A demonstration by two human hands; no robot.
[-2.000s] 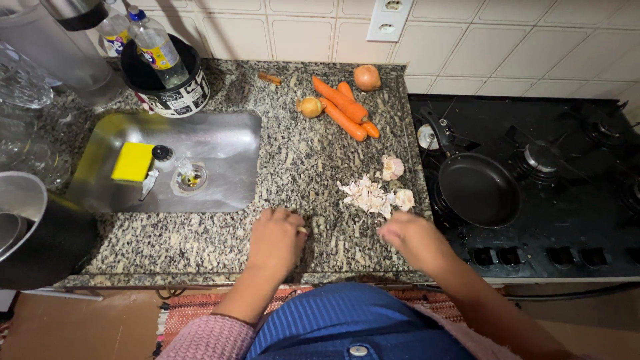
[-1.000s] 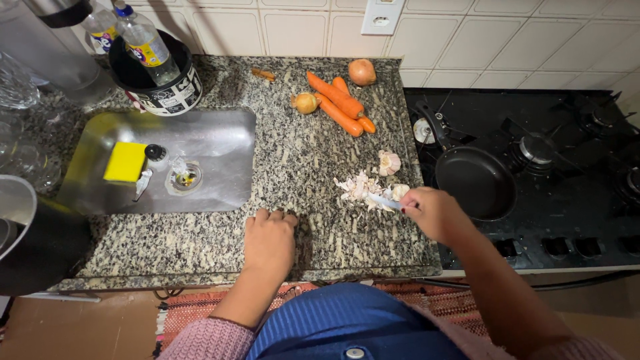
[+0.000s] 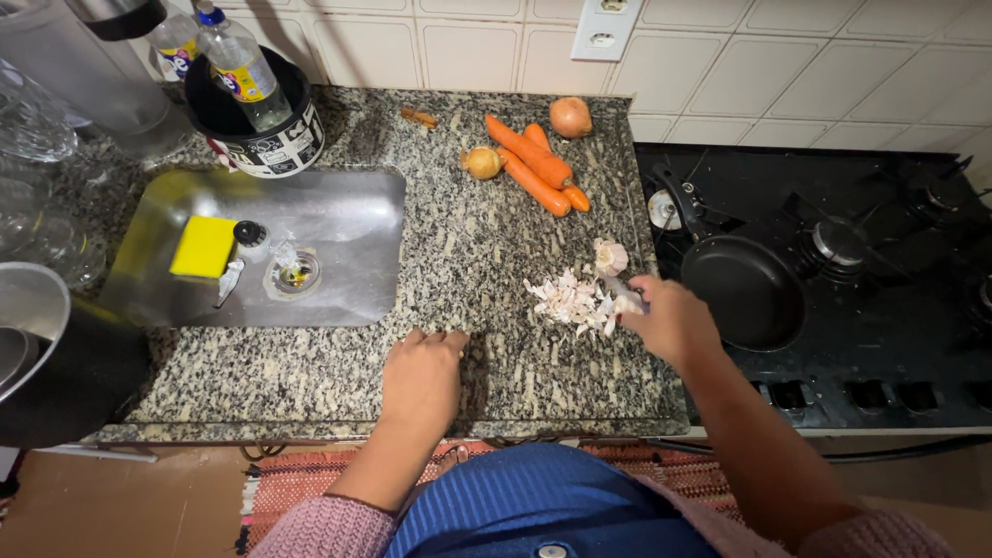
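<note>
A pile of pale garlic skins [image 3: 570, 298] lies on the granite countertop [image 3: 496, 256], with a garlic bulb [image 3: 611, 256] just above it. At the pile's right side is my right hand [image 3: 673, 319], its fingers bent around a blurred knife [image 3: 624, 293] whose blade points up and left. My left hand [image 3: 425, 370] rests on the counter between the sink and the pile, its fingers curled under; whether something is inside them is hidden. Carrots [image 3: 535, 164], a small onion [image 3: 482, 162] and a larger onion [image 3: 570, 117] lie farther back.
To the left is a steel sink [image 3: 349, 232] holding a yellow sponge [image 3: 203, 246]. A black pot [image 3: 85, 372] stands at the near left. Behind the sink, a plastic bottle [image 3: 248, 77] sits in a round container [image 3: 271, 151]. A frying pan [image 3: 744, 293] rests on the black stove [image 3: 852, 349] at right.
My right hand, off the garlic's near right side two seconds ago, has moved up beside the skins. The knife blade, pointing left across the skins one second ago, now points up and left. My left hand stays on the counter.
</note>
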